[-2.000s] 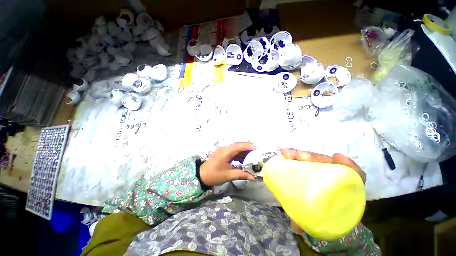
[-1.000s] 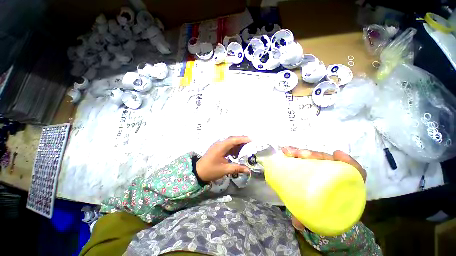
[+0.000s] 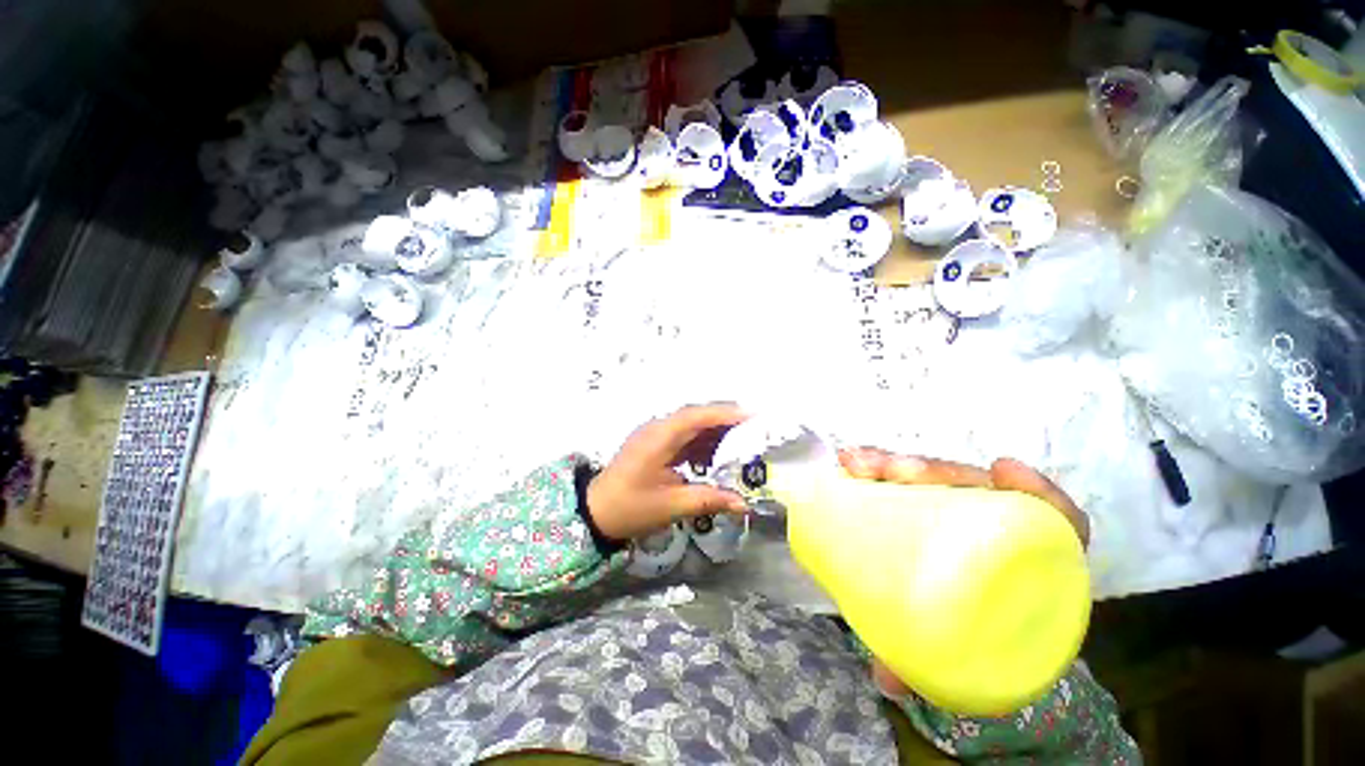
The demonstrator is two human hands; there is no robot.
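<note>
My left hand (image 3: 669, 476) holds a white plastic shell (image 3: 791, 446) by its left side, low in the middle of the view. A dark round insert (image 3: 753, 473) shows on the shell. My right hand (image 3: 973, 476) is wrapped around a large yellow squeeze bottle (image 3: 951, 591), its base towards me and its narrow end towards the shell. Whether the nozzle touches the shell cannot be told. More white shells (image 3: 659, 551) lie just below my left hand, near the bench's front edge.
Shells (image 3: 798, 168) stand at the back middle, with a heap (image 3: 352, 112) at back left. A dotted panel (image 3: 147, 509) lies at left. A clear bag (image 3: 1250, 337) with white rings, a black-handled tool (image 3: 1169, 473) and yellow tape (image 3: 1314, 63) are at right.
Compared with the oldest frame, the held shell is tilted so its inside and dark insert show more. My left hand has shifted slightly left and up. The bottle has hardly moved.
</note>
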